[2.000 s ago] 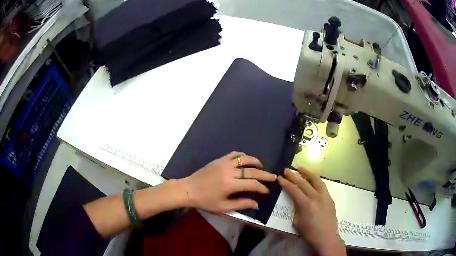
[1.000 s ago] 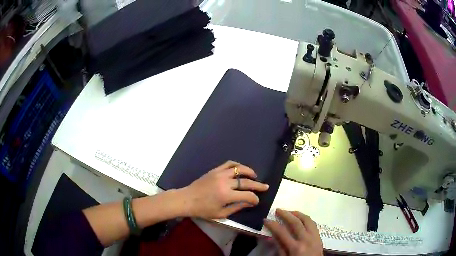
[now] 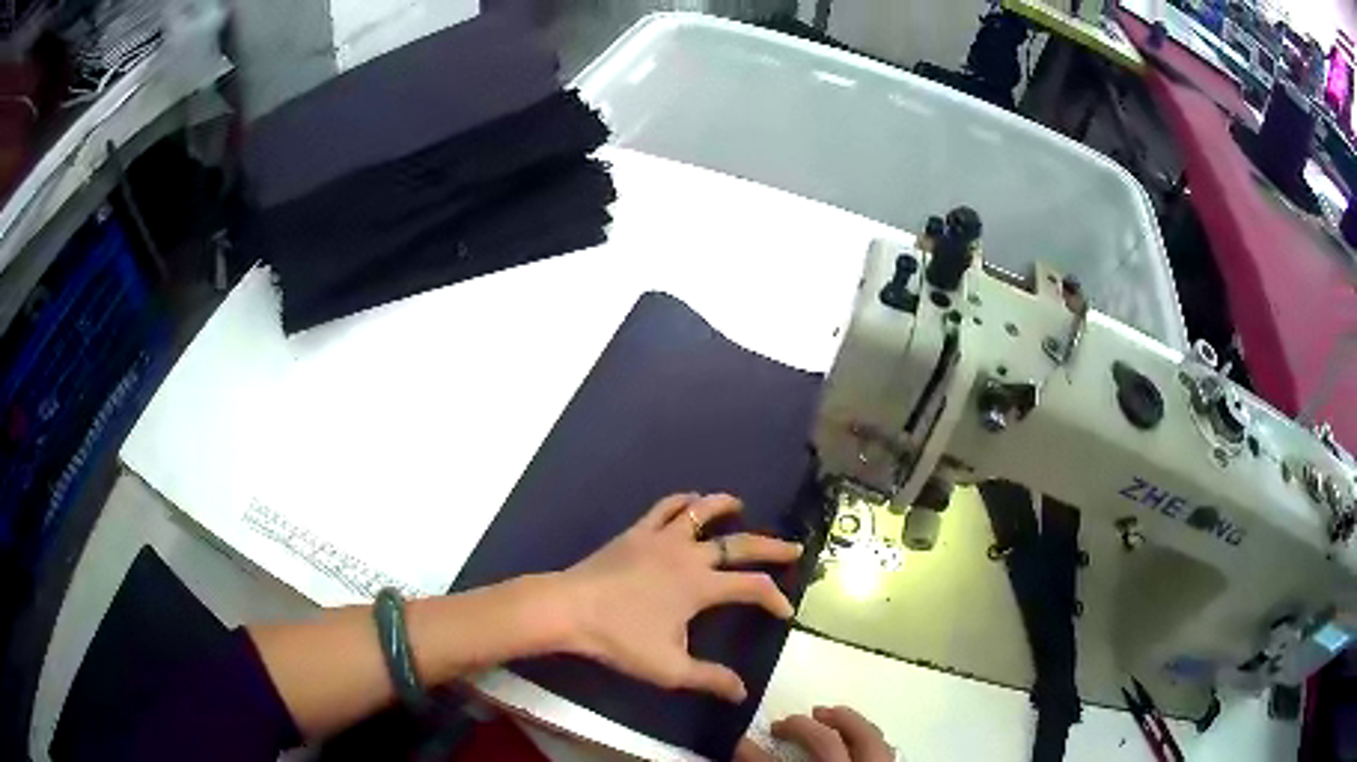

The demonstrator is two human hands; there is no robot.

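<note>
A dark fabric panel lies flat on the white table, its right edge under the needle area of the cream sewing machine. My left hand rests on the panel's lower part, fingers spread, pressing it flat. My right hand is at the panel's near right corner, cut off by the bottom edge of the picture; its fingers are curled, and whether it grips the corner is unclear.
A stack of dark panels lies at the table's far left. Black strips lie right of the needle, with red-handled snips beside them. A translucent bin stands behind. Another dark piece is low at left.
The view has tilted up, so table and machine sit lower in the picture. My right hand has moved from beside my left hand down to the panel's near corner. My left hand's fingers are spread wider.
</note>
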